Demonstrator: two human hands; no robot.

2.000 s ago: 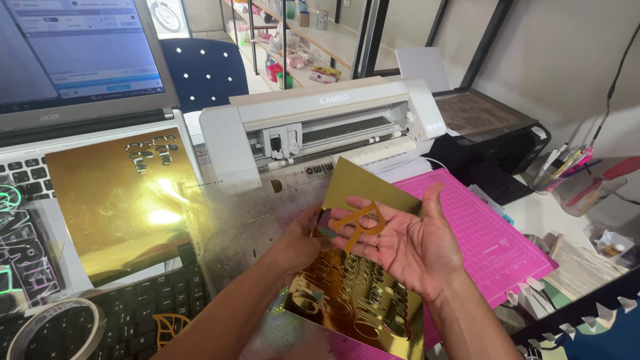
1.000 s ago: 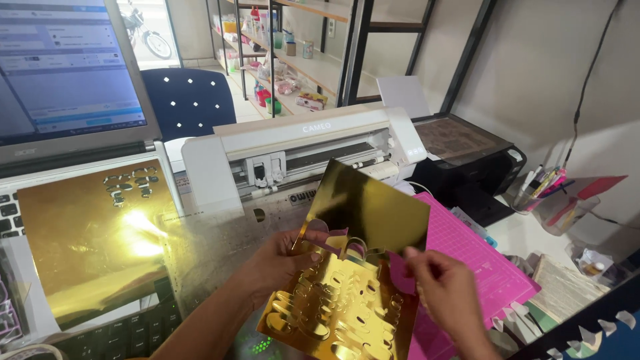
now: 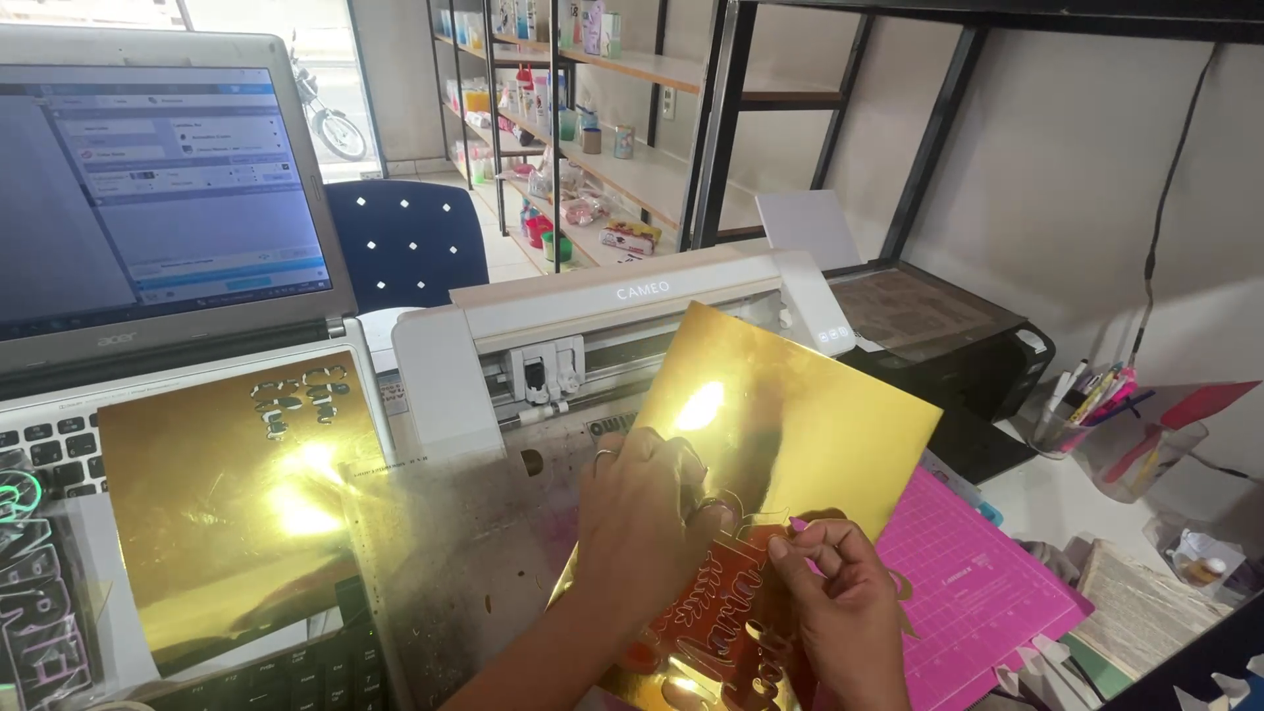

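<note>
A mirror-gold sheet [image 3: 810, 405] with cut-out lettering in its lower part lies tilted in front of the cutting machine. My left hand [image 3: 647, 523] rests over the sheet's middle, fingers bent down at the upper edge of the cut-outs; whether it grips anything there is hidden. My right hand [image 3: 839, 592] pinches the edge of a cut piece between thumb and forefinger, just right of the left fingertips. A second gold sheet [image 3: 227, 533] with small cut-outs lies across the laptop at the left. A worn translucent cutting mat [image 3: 444, 583] extends from the machine.
The white Cameo cutting machine [image 3: 622, 296] stands behind the sheet. A laptop [image 3: 158, 197] and clear plastic letter shapes [image 3: 44, 612] are at the left. A pink cutting mat [image 3: 968, 592], a black printer [image 3: 948, 326] and pen holders [image 3: 1062, 434] are at the right.
Two seconds ago a gold cut-out letter lay on my open right palm; it no longer shows there. The left hand has moved from the sheet's left side onto its middle.
</note>
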